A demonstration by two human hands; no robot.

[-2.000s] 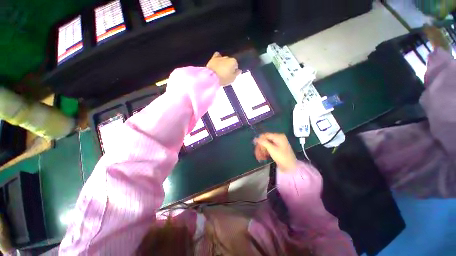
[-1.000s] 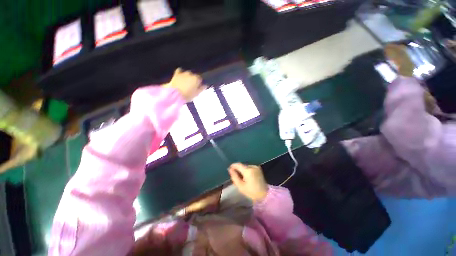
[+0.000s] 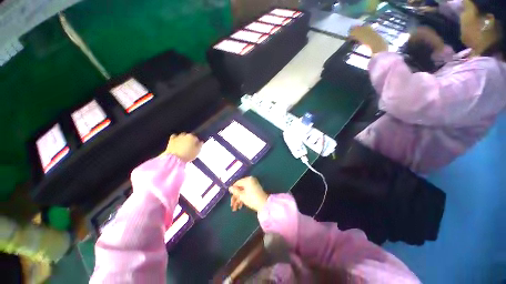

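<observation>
Phones with lit white screens lie side by side in a black foam tray (image 3: 264, 136) on the green bench. The rightmost phone (image 3: 243, 140) is uncovered. My left hand (image 3: 185, 147) is over the upper end of the middle phones, fingers curled; its sleeve hides the tray's left part. My right hand (image 3: 248, 194) is at the lower edge of the second phone from the right (image 3: 221, 159), thumb and fingers close together. Blur hides whether either hand holds anything.
A black rack (image 3: 155, 125) with three lit phones stands behind the tray; another rack (image 3: 261, 58) stands farther right. A white power strip (image 3: 322, 141) with a charger (image 3: 294, 143) and white cable lies right of the tray. A neighbour in pink (image 3: 433, 105) works at the right. A wrapped post (image 3: 33, 241) is at left.
The view has swung, showing more of the neighbour and second rack. My right hand has moved up to the phones' lower edge. The thin lead seen between phone and hand no longer shows clearly.
</observation>
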